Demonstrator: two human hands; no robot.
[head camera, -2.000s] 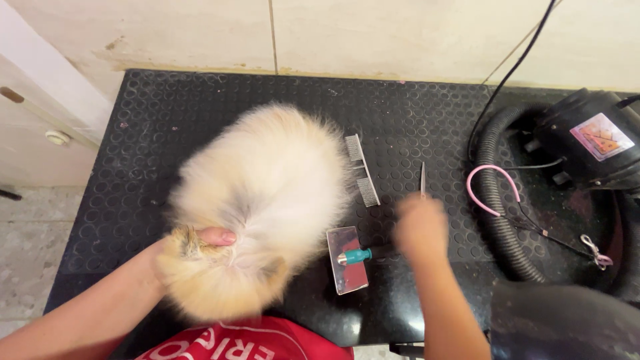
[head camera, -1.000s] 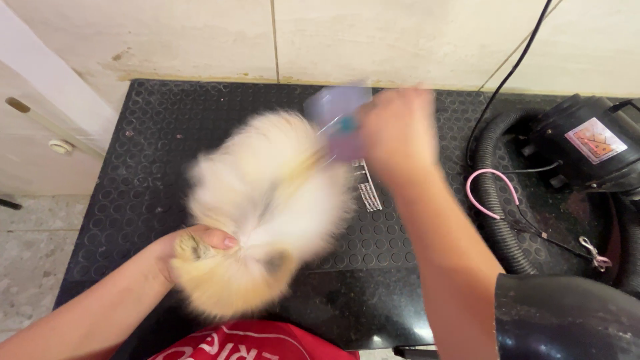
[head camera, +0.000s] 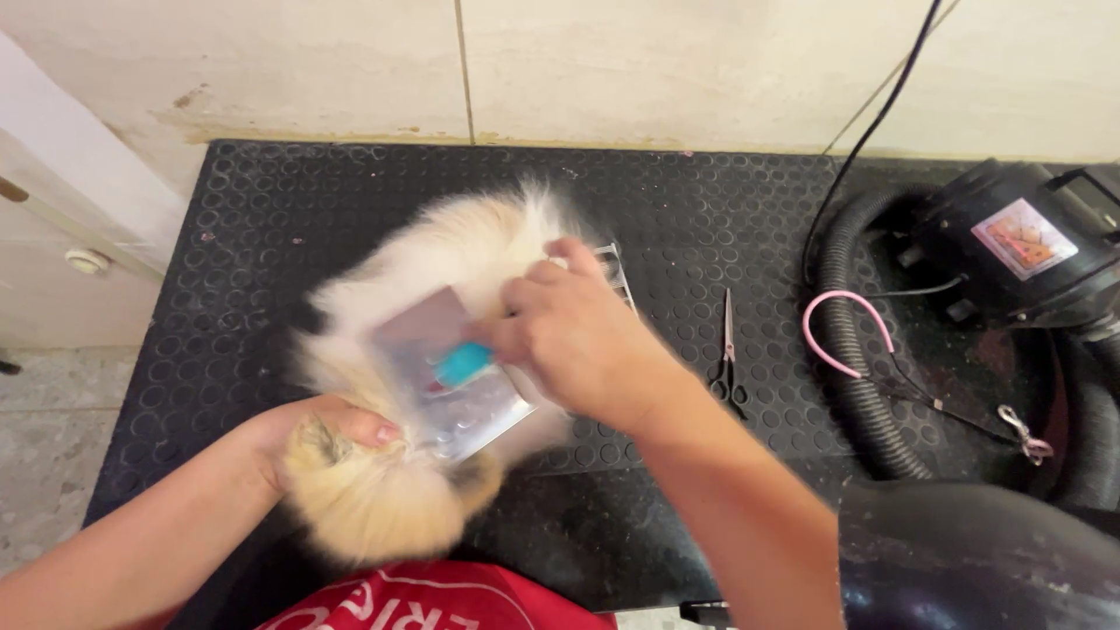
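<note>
A fluffy cream-and-tan dog (head camera: 472, 236) is on the black rubber-topped table, its tan head toward me. My left hand (head camera: 341, 424) is closed on fur beside the dog's ear, thumb on top. In my right hand (head camera: 569, 337) is a slicker brush (head camera: 464, 402) with a teal handle; its wide metallic head lies over the dog's back near the neck, slightly blurred. The brush's pins are hidden beneath it. Partly behind my right hand lies a metal comb (head camera: 617, 276). A pair of scissors (head camera: 728, 350) rests to the right of my right forearm.
On the right is a black pet dryer (head camera: 1024, 245) with a ribbed hose (head camera: 836, 350) curving over the table. A pink grooming loop (head camera: 814, 324) with a dark cord and metal clip lies across the hose. A tiled wall (head camera: 656, 70) borders the table's far edge.
My right hand, above the table right of the dog two seconds ago, took up the brush that lay there, was at the dog's far side a second ago, and has come back nearer its neck.
</note>
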